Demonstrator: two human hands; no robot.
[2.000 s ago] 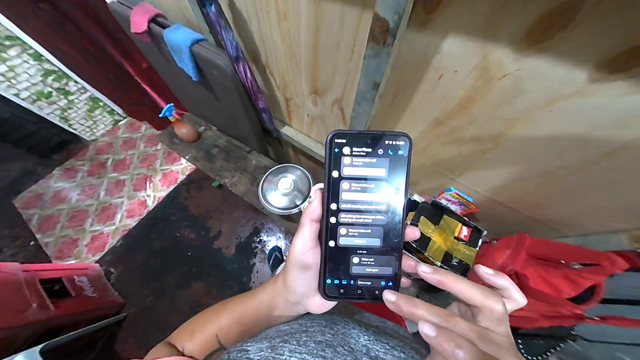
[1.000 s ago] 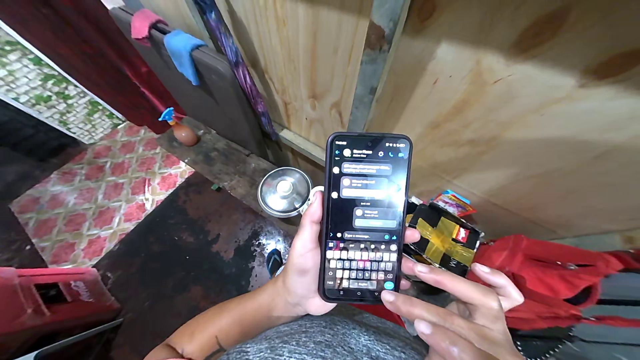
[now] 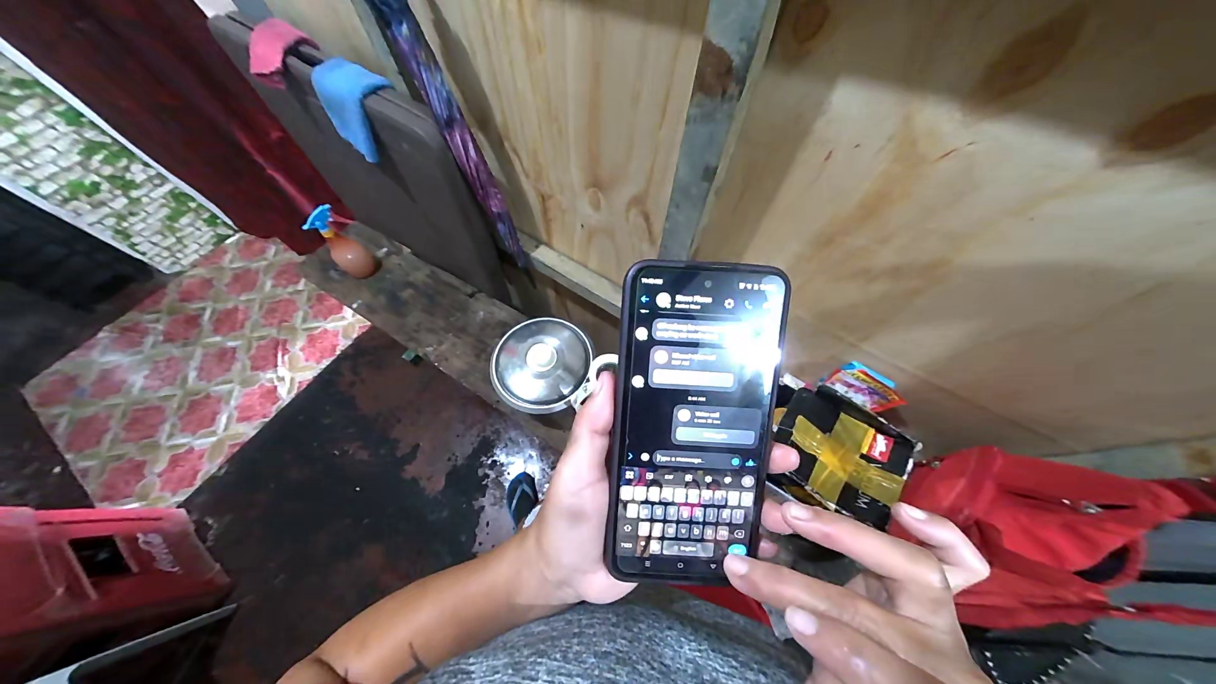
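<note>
A smartphone (image 3: 701, 418) in a dark case is upright in my left hand (image 3: 575, 503), with the thumb along its left edge and fingertips showing at its right edge. Its lit screen shows a chat with an on-screen keyboard below, and a bright glare covers the upper right of the screen. My right hand (image 3: 874, 589) is at the phone's lower right corner, fingers spread and holding nothing. One of its fingertips is at the bottom edge of the screen; whether it touches is unclear.
A round metal lid (image 3: 541, 365) lies left of the phone. A taped black box (image 3: 844, 456) and a red bag (image 3: 1035, 532) are at the right. A spray bottle (image 3: 350, 255) stands on a wooden ledge (image 3: 442, 332). Cloths hang over a dark panel (image 3: 427, 180) by the plywood wall (image 3: 902, 218).
Two seconds ago the phone showed only the chat; the keyboard appeared by one second ago and is still up. Both hands have stayed in nearly the same place.
</note>
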